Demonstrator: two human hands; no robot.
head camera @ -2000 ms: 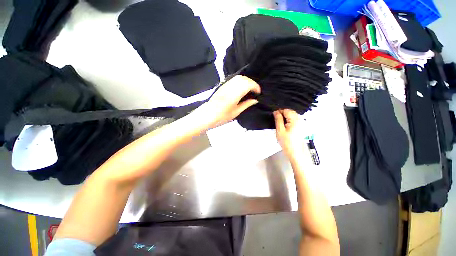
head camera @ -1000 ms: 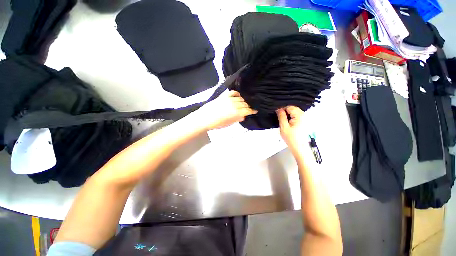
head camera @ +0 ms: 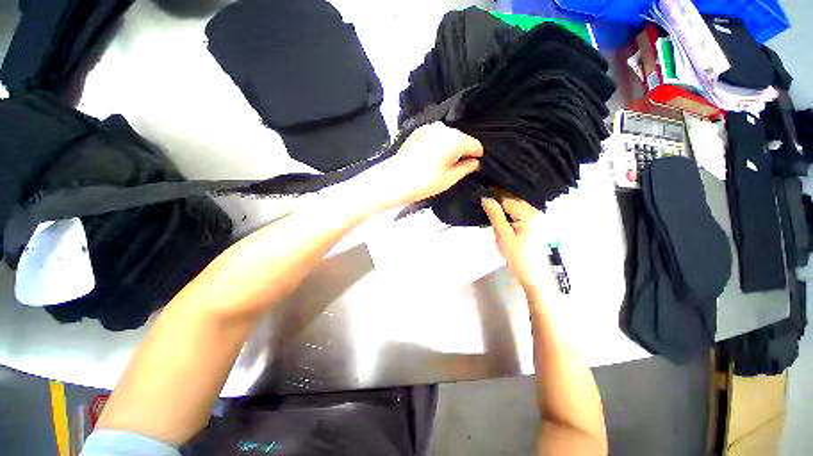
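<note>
A thick fanned stack of black panels (head camera: 544, 116) stands on the table at the centre right, its layers spread apart. My left hand (head camera: 439, 160) is at the stack's left side, fingers curled on its layers. My right hand (head camera: 513, 218) pinches the stack's lower front edge. A long black tie strip (head camera: 258, 185) runs from the stack, behind my left hand, to a bundle (head camera: 151, 249) at the left. A white ticket (head camera: 55, 263) lies on that bundle. The fingertips of both hands are partly hidden by the black fabric.
Black panels (head camera: 299, 80) lie at the back centre. A pen (head camera: 558, 267) and white paper (head camera: 437, 254) lie in front of the stack. On the right are a calculator (head camera: 649, 134), long shaped pieces (head camera: 682, 258), black strips (head camera: 756, 214), a red box (head camera: 664, 80) and a blue bin (head camera: 606, 9).
The stack's layers have fanned out and tilted further up and to the right, now covering much of the green sheet. My left hand has moved up and right along its side.
</note>
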